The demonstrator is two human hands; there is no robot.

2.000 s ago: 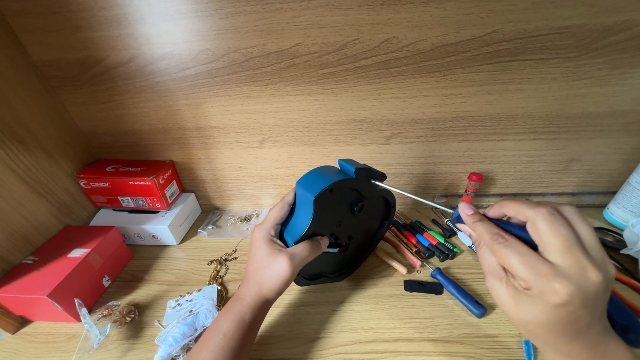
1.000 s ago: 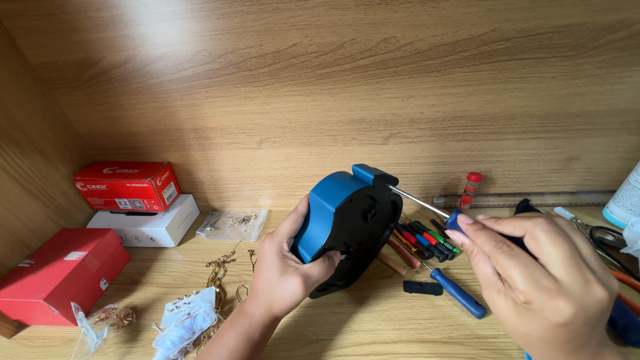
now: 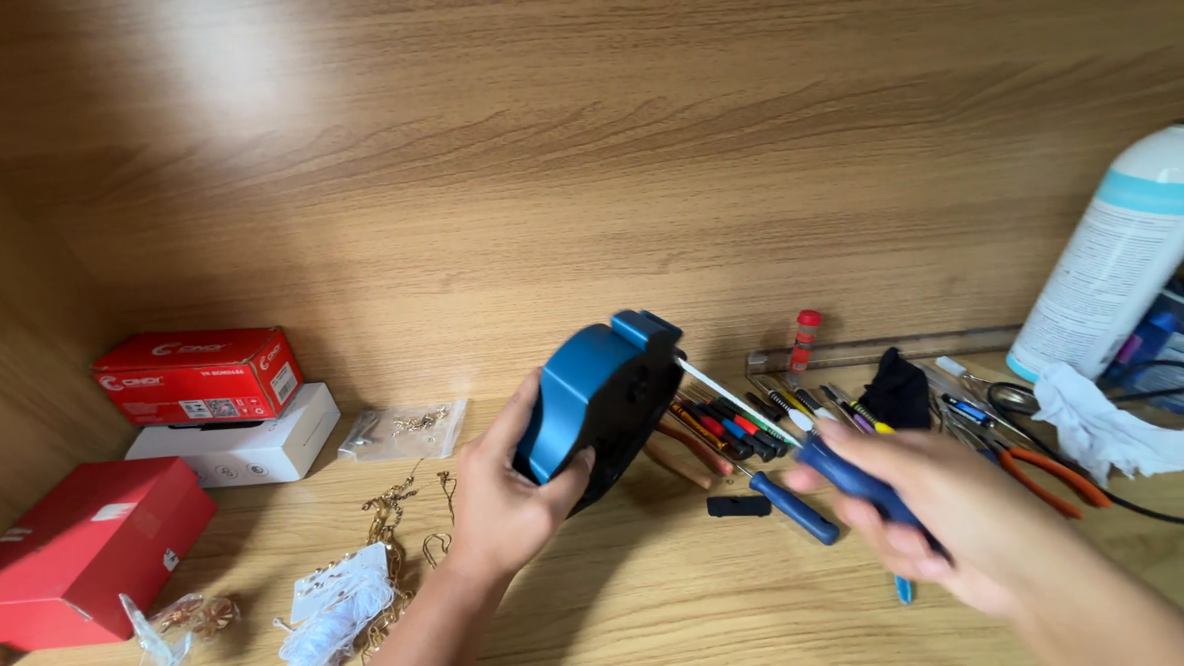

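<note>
My left hand [image 3: 518, 481] grips a blue and black plastic housing [image 3: 578, 398] by its left side, thumb on the black face. The housing is tilted above the table, with a small blue block at its top. My right hand [image 3: 916, 509], somewhat blurred, is closed on the blue handle of a screwdriver [image 3: 860, 486]. The metal shaft runs up and left, and its tip is at the upper right edge of the housing; whether it sits in a screw cannot be seen. Below lie a black plastic piece [image 3: 738, 506] and a second blue-handled screwdriver [image 3: 794, 509].
Red boxes [image 3: 199, 375] and a white box [image 3: 240, 444] stand at left. Nearer are a plastic bag of small parts [image 3: 404, 430], gold chains [image 3: 393, 518] and white string [image 3: 342, 610]. Colored screwdrivers [image 3: 731, 425], orange-handled pliers [image 3: 1054, 481] and a spray can [image 3: 1101, 250] are at right.
The view has shifted, showing more of the right side. The housing has turned so that more of its blue side shows. Both hands keep their grips.
</note>
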